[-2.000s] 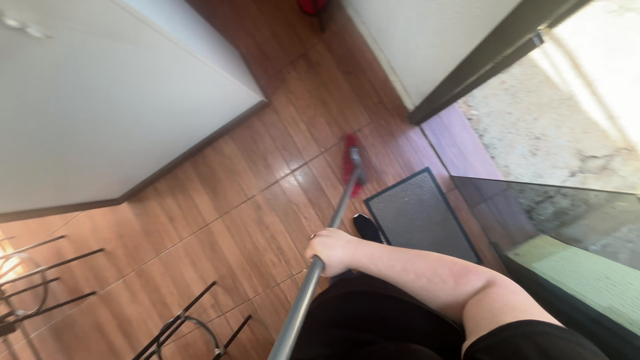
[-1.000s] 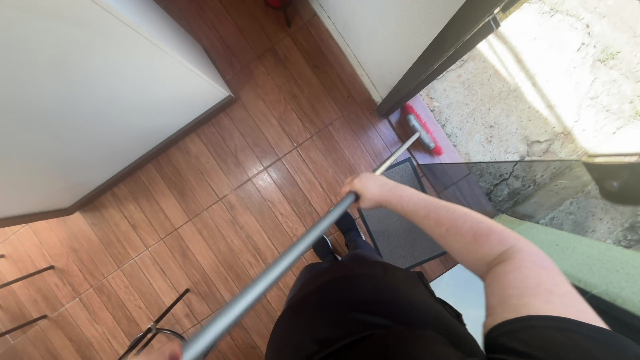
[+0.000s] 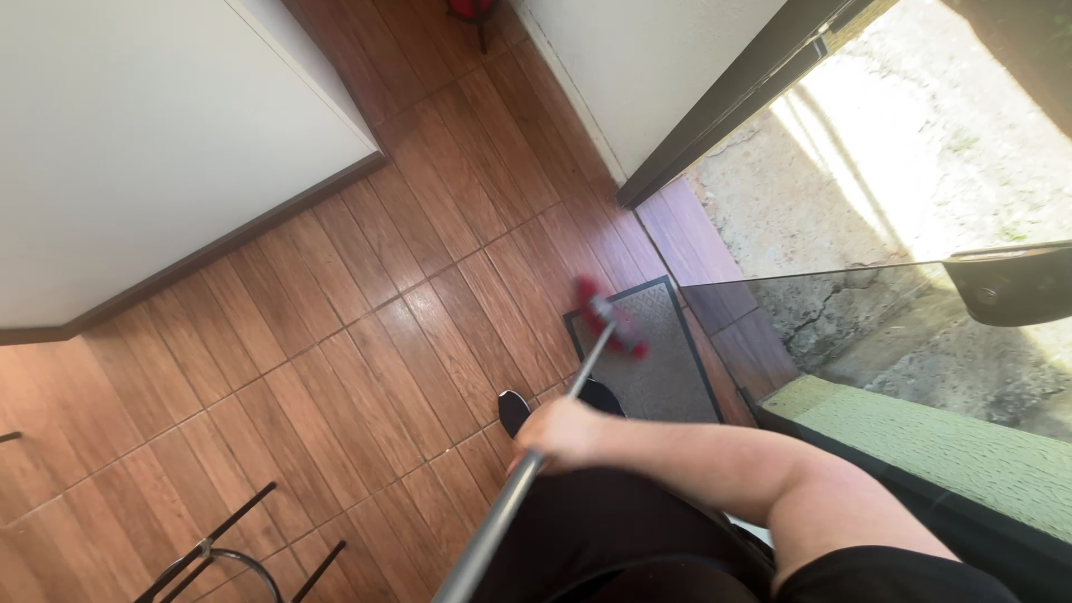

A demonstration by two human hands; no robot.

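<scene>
My right hand [image 3: 563,431] is closed around the grey metal pole [image 3: 502,511] of a broom, low in the middle of the view. From there the pole runs up and right to a red-bristled broom head [image 3: 610,322], blurred, over the upper left part of a grey doormat [image 3: 662,360] with a dark border. The near end of the pole leaves the view at the bottom edge. My left hand does not show. A black shoe [image 3: 512,412] with a white edge stands on the wood-look tile floor [image 3: 419,335], left of my right hand.
A white cabinet or counter [image 3: 167,151] with a dark base fills the upper left. Dark metal stand legs [image 3: 239,515] are at the lower left. On the right, a doorway with a dark frame [image 3: 737,100] opens onto cracked concrete [image 3: 879,151], beside a glass panel and green ledge [image 3: 930,452].
The broom head has moved from the door threshold back inside, to the doormat. A hand on the near part of the pole at the bottom left a second ago is now out of view.
</scene>
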